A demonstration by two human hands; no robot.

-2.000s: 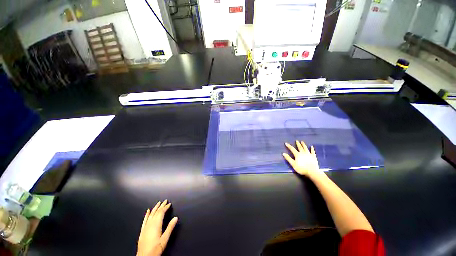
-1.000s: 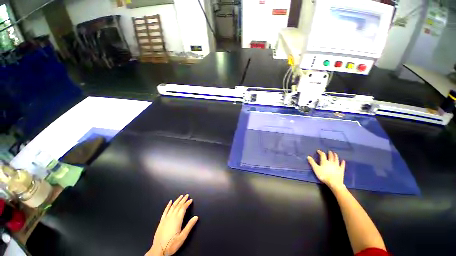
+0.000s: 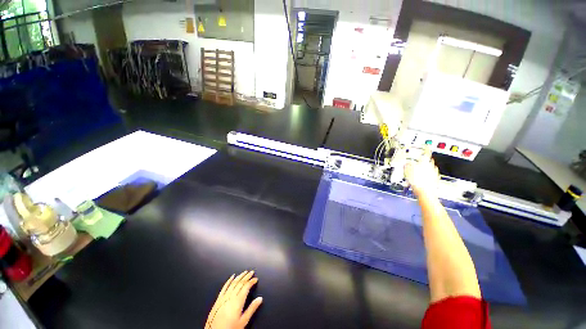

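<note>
The blue-tinted sewing template (image 3: 360, 222) lies on the black table, its far edge at the rail of the white template sewing machine (image 3: 459, 119). A pale panel with drawn lines shows through it. My right hand (image 3: 421, 172) is raised over the template at the machine head, just below the row of coloured buttons; its fingers are blurred, so I cannot tell whether they touch anything. My left hand (image 3: 234, 302) rests empty on the black table near the front edge, fingers apart and partly cut off by the picture's edge.
The long white rail (image 3: 279, 149) crosses the table. At left are a white sheet (image 3: 128, 154), a dark brown cloth (image 3: 132, 196), a small clear jar on green cloth (image 3: 96, 220), a cream container (image 3: 51, 234) and a red item (image 3: 13, 257).
My right hand has lifted off the template and moved forward to the machine head. My left hand stays on the table. The view has turned right and tilted up.
</note>
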